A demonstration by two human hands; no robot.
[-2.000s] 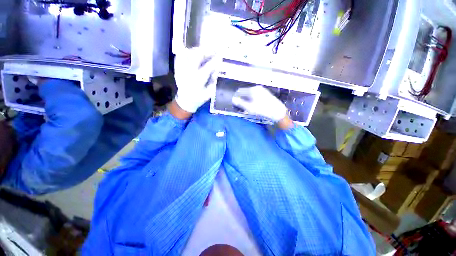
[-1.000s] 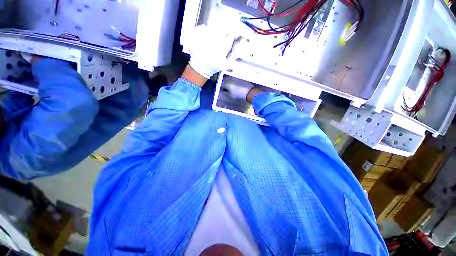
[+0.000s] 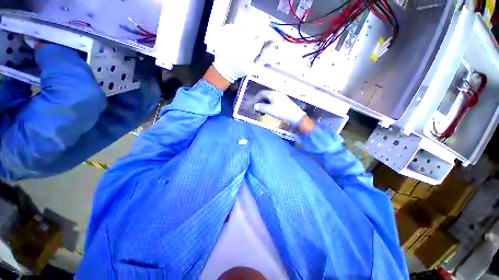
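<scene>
A large light-grey enclosure lies open in front of me, with a bundle of red and black wires inside. A narrow side compartment is fixed along its near side. My left hand, in a white glove, reaches over the enclosure's near left wall; its fingertips blend into the bright surface, so its grip cannot be told. My right hand, also gloved in white, is at the side compartment's opening with curled fingers. Whether it pinches something small cannot be told.
Another enclosure with a perforated side box stands at left, where a person's blue sleeve reaches in. A third enclosure with red wires stands at right. Brown cartons are stacked on the floor at lower right.
My right hand has come back out from deeper in the side compartment. My left hand has moved from the compartment's left end up onto the enclosure's wall. The view has shifted slightly.
</scene>
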